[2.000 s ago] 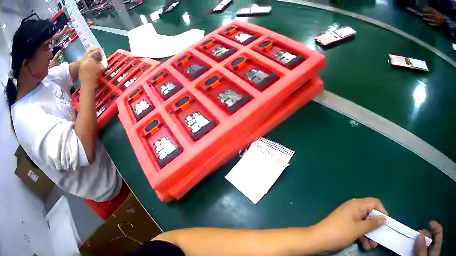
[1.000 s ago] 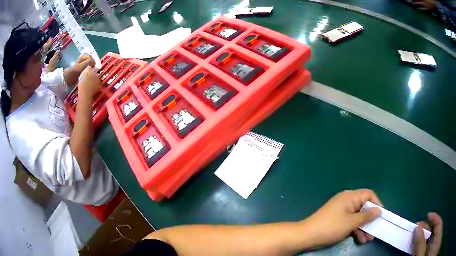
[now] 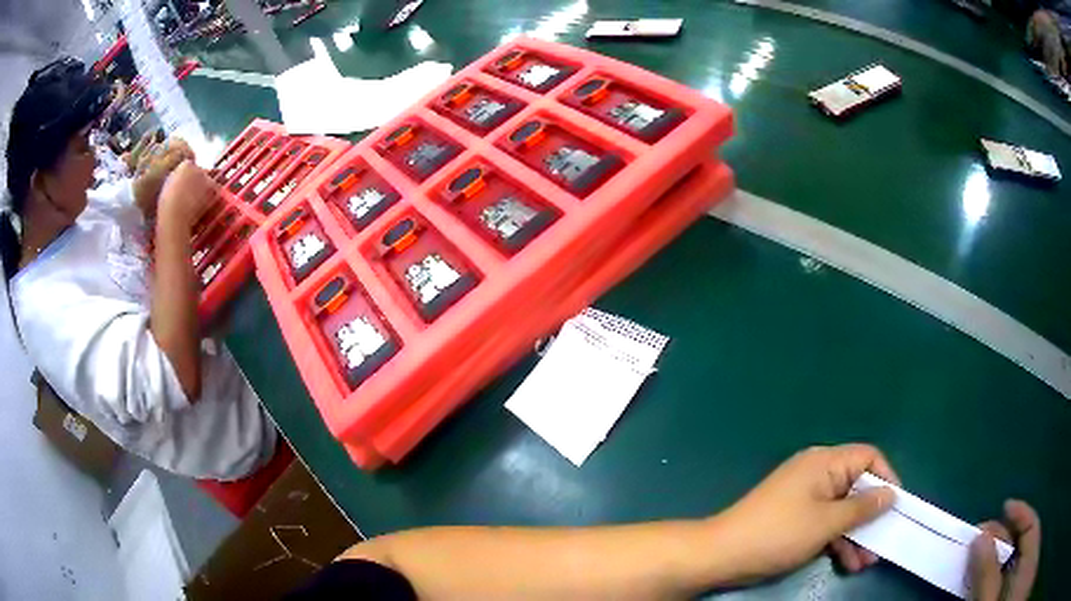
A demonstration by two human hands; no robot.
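A white strip with a thin dark line along it is at the lower right. My left hand comes in from the bottom and pinches the strip's left end between thumb and fingers. My right hand is cut off by the bottom edge; its fingertips hold the strip's right end. No tweezers can be made out. A coral-red foam tray lies stacked on another, with part-built phones in its pockets. A white label sheet lies beside the stack.
At left a person in a white top works over another red tray. A white sheet lies behind the stack. Phone assemblies lie along the green bench beyond the pale stripe. A brown carton stands below the bench edge.
The view has shifted a little, so the trays sit further left than at first. The loose phone assemblies have moved right along the bench. Both hands still hold the strip.
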